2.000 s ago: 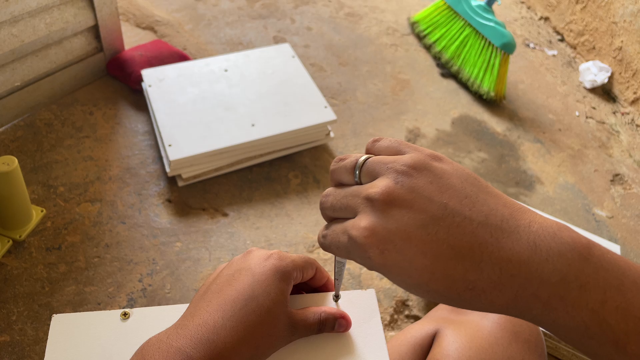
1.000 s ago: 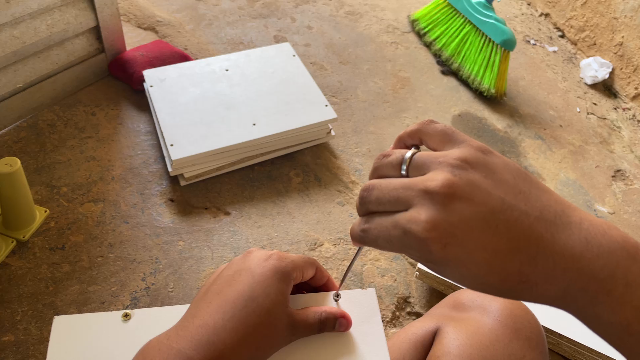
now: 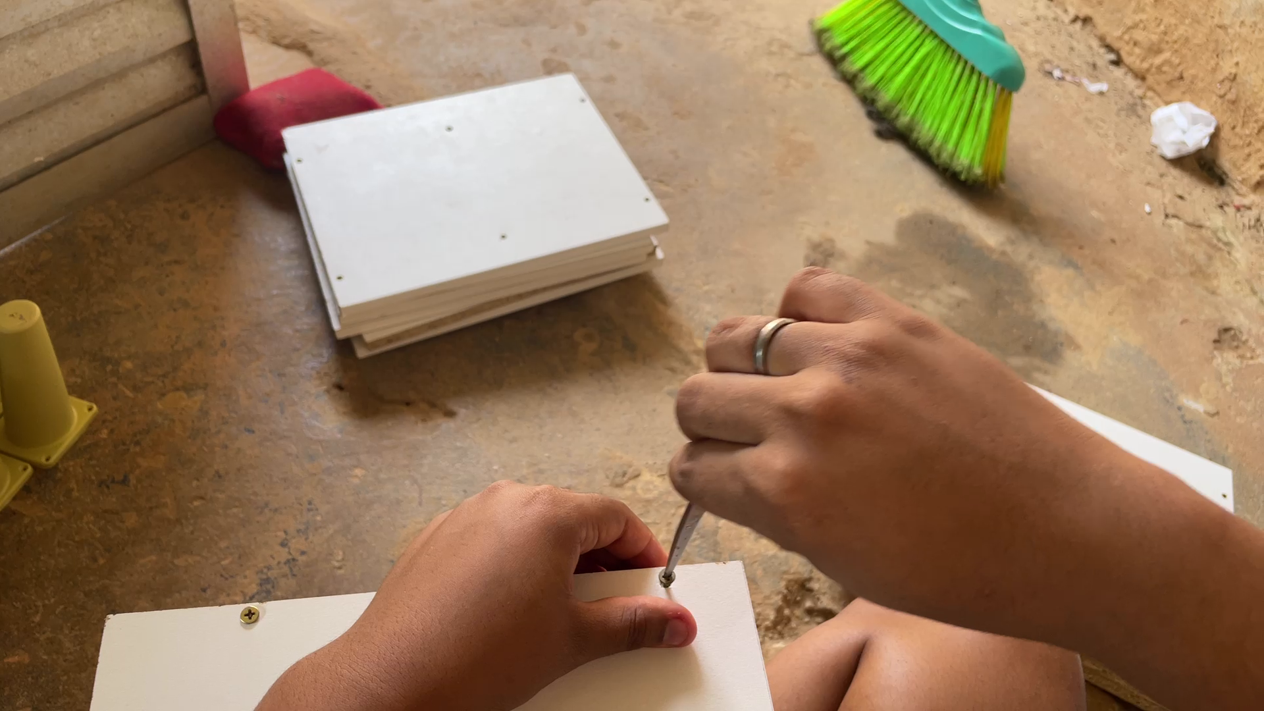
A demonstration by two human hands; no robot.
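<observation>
My left hand (image 3: 504, 602) grips the far edge of a white board (image 3: 197, 652), thumb on top and fingers beneath. My right hand (image 3: 839, 425), with a ring on one finger, is closed around a screwdriver (image 3: 683, 538); the handle is hidden in the fist and only the metal shaft shows. Its tip meets a small screw (image 3: 667, 579) near the board's far right corner, just beyond my left thumb. Farther left along the same edge, a brass-coloured cross-head screw (image 3: 250, 614) sits in the board.
A stack of white boards (image 3: 474, 188) with small holes lies on the floor ahead, against a red cloth item (image 3: 286, 109). Yellow plastic legs (image 3: 38, 385) stand at left. A green-bristled broom (image 3: 918, 84) and crumpled white paper (image 3: 1182, 129) are at upper right. Another white board (image 3: 1145, 444) lies beyond my right forearm.
My right hand has turned and shifted about the screw, and the screwdriver's lean has changed with it. My left hand has stayed in place on the board.
</observation>
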